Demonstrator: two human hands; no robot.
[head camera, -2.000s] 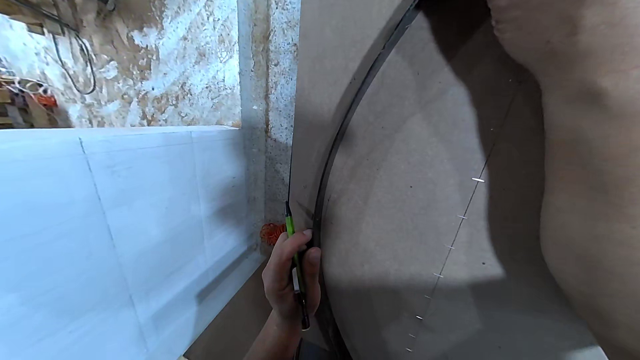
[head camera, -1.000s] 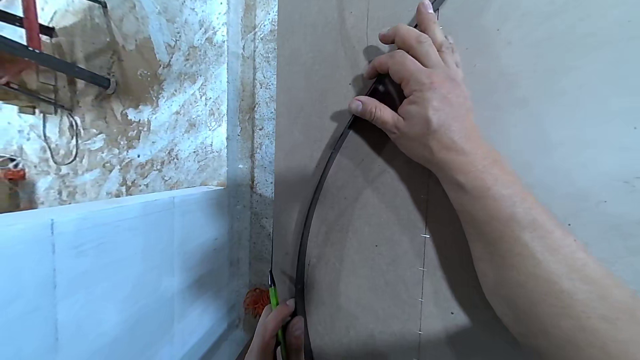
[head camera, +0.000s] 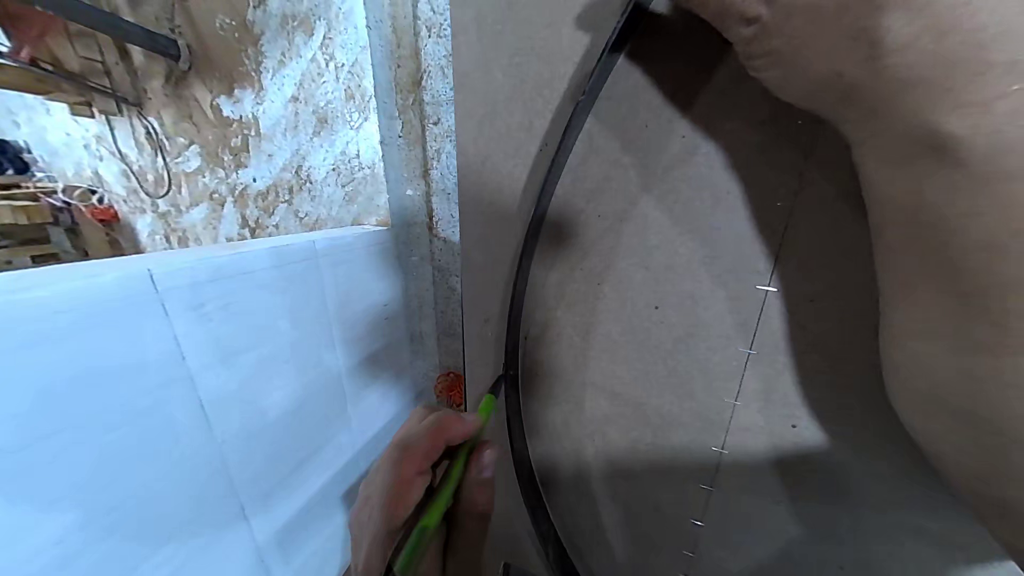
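My left hand (head camera: 432, 480) grips a green and black marking pencil (head camera: 448, 488), whose dark tip touches the left edge of a thin, dark curved strip (head camera: 524, 272). The strip lies bent on a grey-brown sheet board (head camera: 632, 336). Only part of my right hand (head camera: 732, 24) shows at the top edge, beside the strip's upper end. Its fingers are out of frame, so its grip is hidden. A drawn line with several short cross marks (head camera: 748, 352) runs down the board, right of the strip.
A white panel (head camera: 264, 344) with pencil lines stands at the left. Between it and the board runs a worn metal edge (head camera: 424, 160), with an orange tangled object (head camera: 450, 390) by my left hand. Farther off are a patchy wall or floor (head camera: 304, 120), a cable (head camera: 144, 160) and wood pieces (head camera: 28, 212).
The pencil tip, off the strip one second ago, now meets its edge. My right hand, fully visible on the strip a second ago, is now mostly beyond the top edge as the view has shifted.
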